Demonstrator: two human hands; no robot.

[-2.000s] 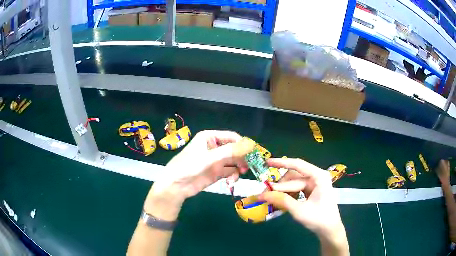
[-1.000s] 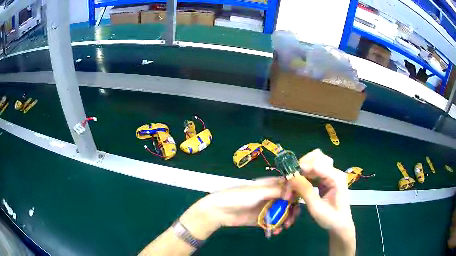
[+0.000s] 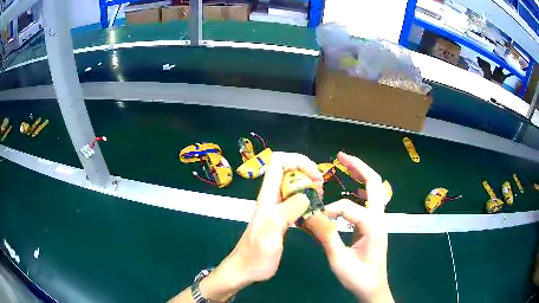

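Note:
My left hand [image 3: 266,228] holds a yellow housing shell [image 3: 295,182] upright in front of me, above the pale rail. A dark green circuit board [image 3: 312,201] sits at the shell's lower right side, between the fingertips of both hands. My right hand [image 3: 351,237] pinches the board's lower end with thumb and finger, its other fingers raised and apart. How far the board sits inside the shell is hidden by my fingers. No blue shows on the held shell.
Yellow housings with wires lie on the green belt, at left centre [image 3: 220,170] and right [image 3: 436,200]. More are partly behind my right hand. A flat yellow piece [image 3: 411,150] lies near the cardboard box [image 3: 372,103]. A pale rail [image 3: 159,198] and a white post [image 3: 74,100] stand nearby.
The shell is raised from below the board and now meets it between my hands; its blue inside no longer shows. The parts on the belt have shifted right.

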